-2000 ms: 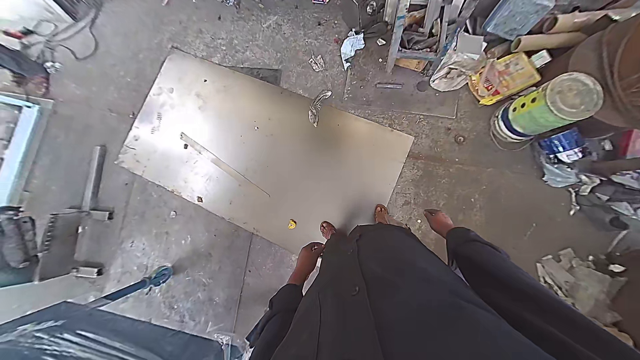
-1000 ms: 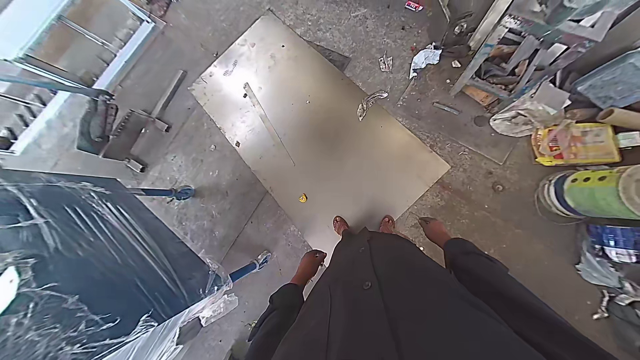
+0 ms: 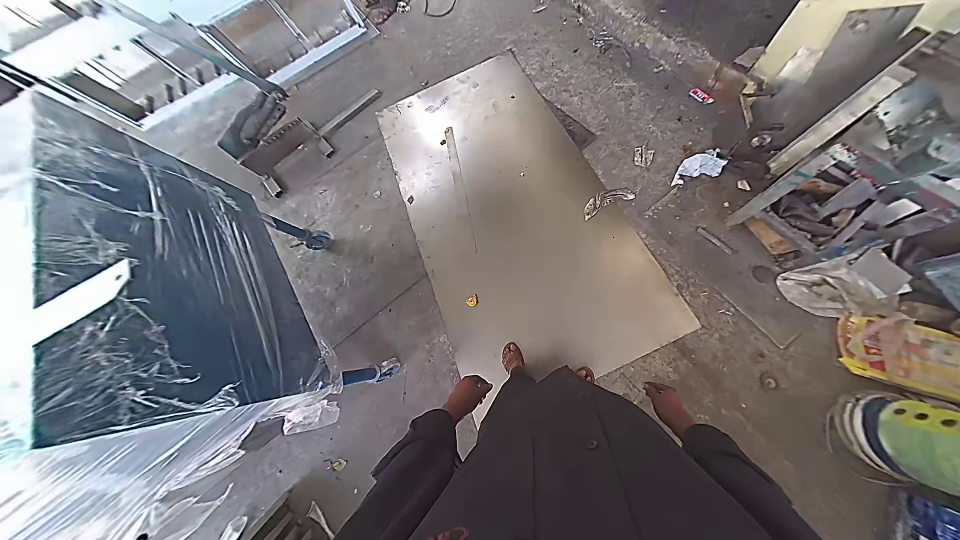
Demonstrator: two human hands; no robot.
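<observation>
A large metal sheet point(image 3: 540, 225) lies flat on the concrete floor, and my feet are at its near end. On the sheet are a thin metal strip point(image 3: 457, 180), a small yellow tape measure point(image 3: 472, 301) and a crumpled silvery scrap point(image 3: 606, 201) by the right edge. My left hand point(image 3: 468, 396) hangs beside the sheet's near left edge with its fingers curled; no object shows in it. My right hand point(image 3: 667, 406) hangs over the floor to the right of the sheet, its fingers partly bent, holding nothing visible.
At left stands a dark table wrapped in plastic film point(image 3: 187, 285), with blue caster legs point(image 3: 319, 240). A rack of metal offcuts point(image 3: 817, 187), a yellow bag point(image 3: 900, 356) and a green bucket point(image 3: 919, 442) stand at right. A white rag point(image 3: 701, 166) lies on the floor.
The view has turned, bringing more of the wrapped table into sight. Both arms still hang at my sides; the strip and the yellow item keep their places on the sheet.
</observation>
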